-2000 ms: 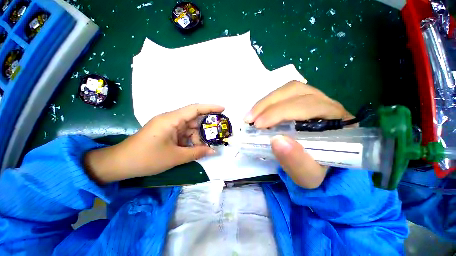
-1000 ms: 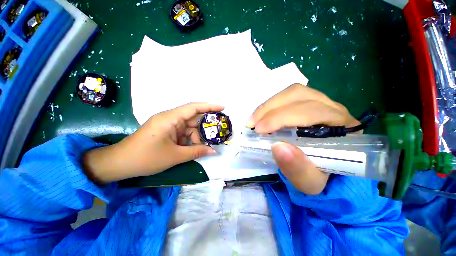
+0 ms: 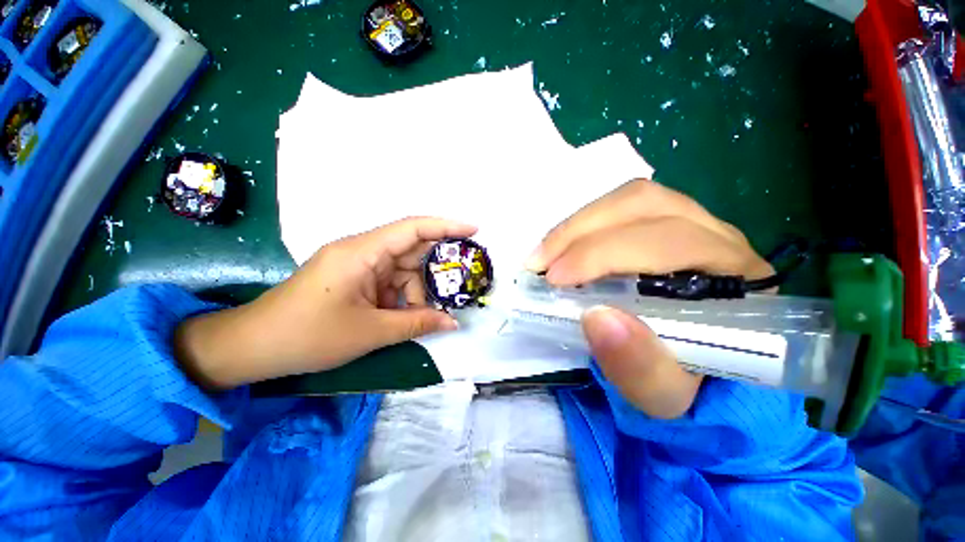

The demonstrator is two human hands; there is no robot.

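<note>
A round black electronic module (image 3: 458,272) with white and yellow parts faces up in my left hand (image 3: 360,291), held at its left rim between thumb and fingers above the white paper (image 3: 413,159). My right hand (image 3: 656,286) grips a clear dispensing syringe (image 3: 741,333) with a white label strip. The syringe tip points left at the module's right side; whether it touches is too unclear to tell. A slim black piece (image 3: 693,284) with a cord lies along the syringe. A green cap (image 3: 862,344) closes its rear end.
Two more modules lie on the green bench, one at the left (image 3: 195,187) and one at the top (image 3: 396,30). A blue tray (image 3: 79,138) with modules is at the left. A red tray (image 3: 899,138) with shiny bags (image 3: 936,159) is at the right. White scraps litter the bench.
The syringe's rear end with the green cap has swung down and slightly right, and my right hand has shifted slightly right with it. My left hand and the module have hardly moved.
</note>
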